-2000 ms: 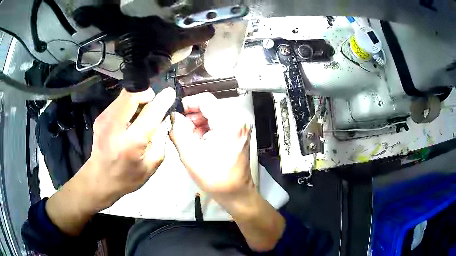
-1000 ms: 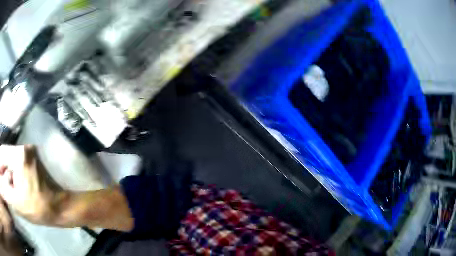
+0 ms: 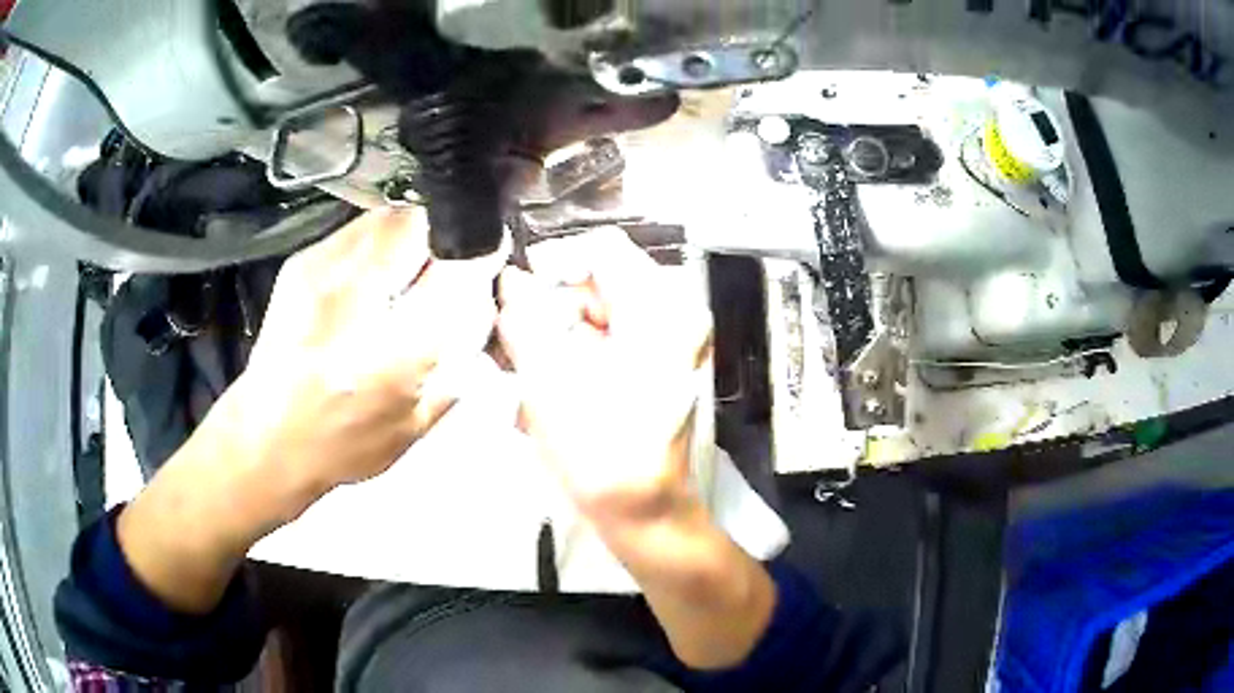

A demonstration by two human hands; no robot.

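Observation:
My left hand (image 3: 372, 345) and my right hand (image 3: 609, 359) meet under the off-white sewing machine head (image 3: 947, 48). Their fingers are curled and closed together around a small dark piece (image 3: 499, 339); only a thin sliver of it shows between them, and the rest is hidden. Both hands look washed out by bright light. A ribbed black column (image 3: 467, 183) on the machine hangs just above my left fingertips. The needle point cannot be made out. A pile of black pieces (image 3: 163, 379) lies left of my left hand.
A white tabletop (image 3: 406, 535) lies under my hands, with a small dark strip (image 3: 547, 555) near its front edge. A second off-white machine part (image 3: 1008, 291) stands at right on a stained surface, with a yellow-labelled white spool (image 3: 1024, 142). A blue crate (image 3: 1083, 582) is lower right.
The view swung right to the blue crate and back to the machine. Compared with two seconds ago, my hands are again at the needle area, and less of the dark piece shows.

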